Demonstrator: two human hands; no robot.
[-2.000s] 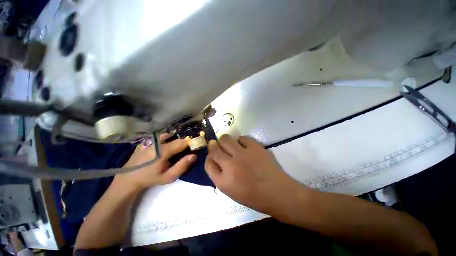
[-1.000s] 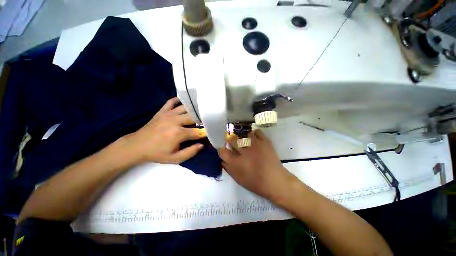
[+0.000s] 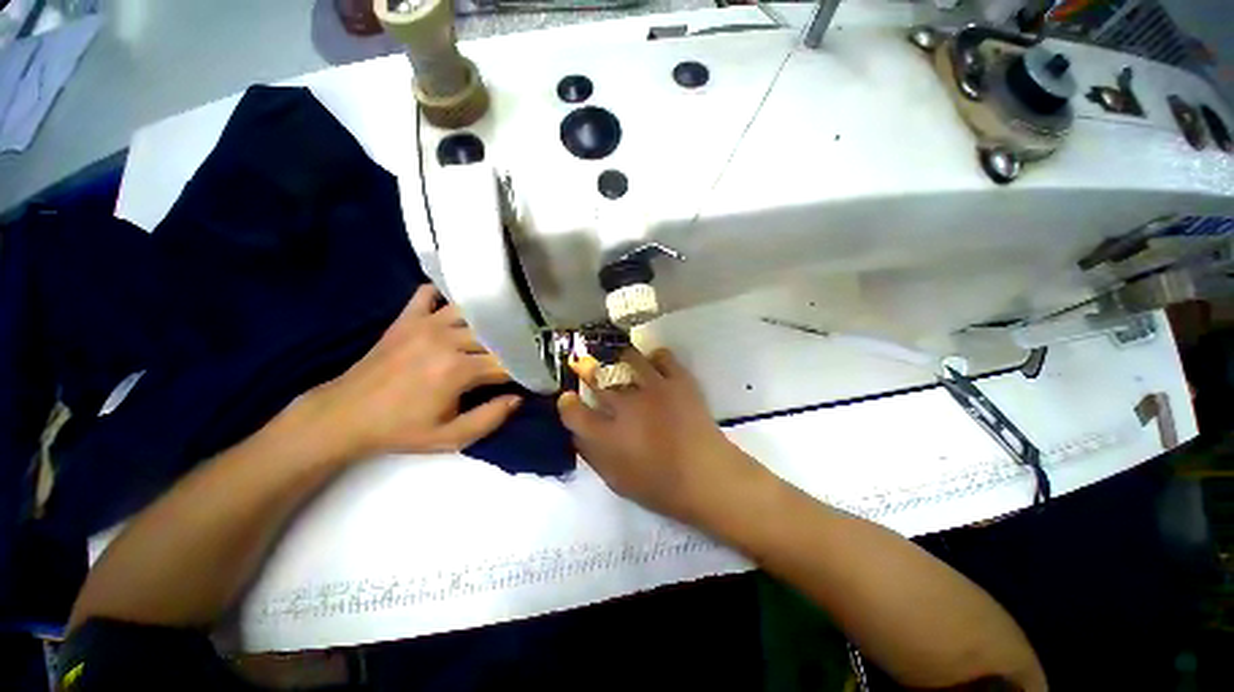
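The navy garment piece (image 3: 291, 230) lies heaped left of the sewing machine head (image 3: 758, 149), and its edge runs under my hands to the needle area. My left hand (image 3: 413, 379) lies flat on the cloth, thumb and fingers spread, left of the presser foot (image 3: 566, 345). My right hand (image 3: 650, 426) is bent close beside the foot, its fingertips at the cloth's right edge; whether they pinch it is hard to see. The needle is partly hidden by the machine's front cover. A cream ribbed knob (image 3: 631, 303) sits above my right fingers.
Thread snips (image 3: 995, 412) with dark cord lie on the right of the table. A thin white-handled tool (image 3: 866, 345) lies on the bed behind them. A printed ruler scale (image 3: 447, 581) runs along the front table edge (image 3: 338, 635). A white label (image 3: 122, 392) shows on the cloth.
The view has swung up from close behind the machine head, so the heaped cloth and machine top now show. Both hands stay beside the presser foot, with little visible change in their pose.
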